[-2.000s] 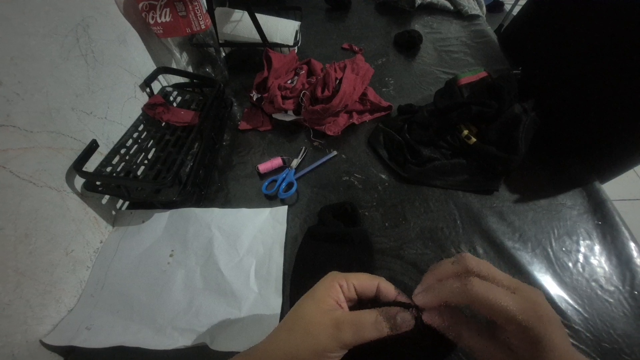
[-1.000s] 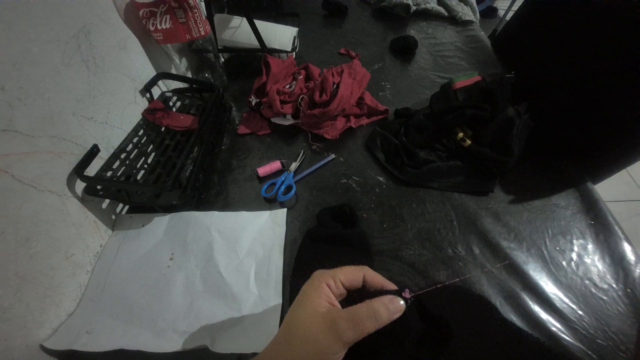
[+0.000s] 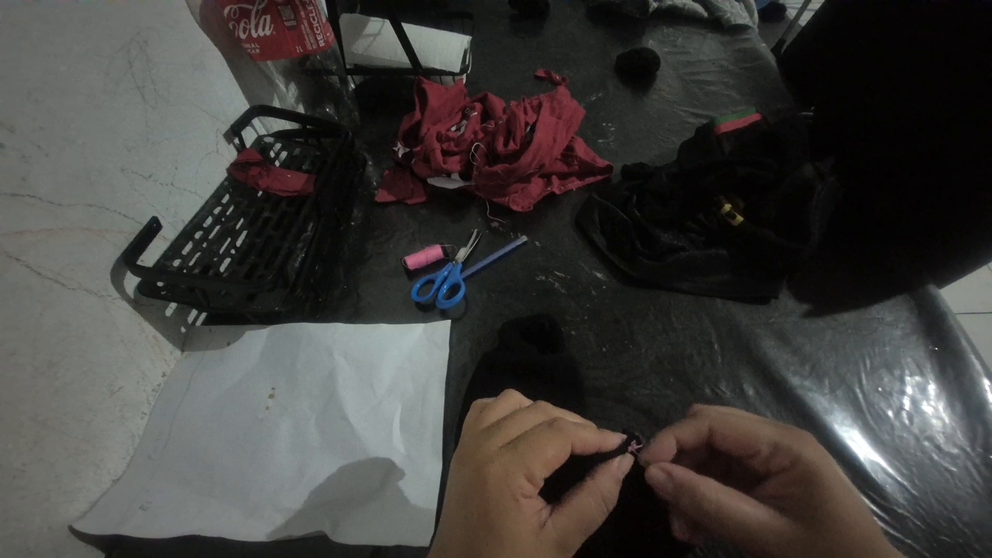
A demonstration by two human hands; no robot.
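Note:
Between thumb and fingers my left hand (image 3: pixel 535 473) pinches the edge of a black cloth (image 3: pixel 527 372), where a small bit of pink thread (image 3: pixel 635 446) shows. My right hand (image 3: pixel 752 473) is at that same spot from the right, thumb and forefinger close together by the pink stitching; whether they hold a needle or thread cannot be told. Beyond the black cloth lie scissors with blue handles (image 3: pixel 449 285), a spool of pink thread (image 3: pixel 425 257) and a slim blue stick-like item (image 3: pixel 496 257), partly under the scissors.
A white paper sheet (image 3: pixel 310 418) lies at the left. Behind it stands a black metal rack (image 3: pixel 232 225) holding a red scrap. Crumpled red cloth (image 3: pixel 535 147), a Coca-Cola bottle (image 3: pixel 271 46) and a dark cloth heap (image 3: pixel 713 209) lie or stand farther back on the black-covered table (image 3: pixel 814 364).
My right hand, out of view one second ago while a thread stretched right from the cloth, is back beside my left hand. My left hand keeps its pinch on the cloth.

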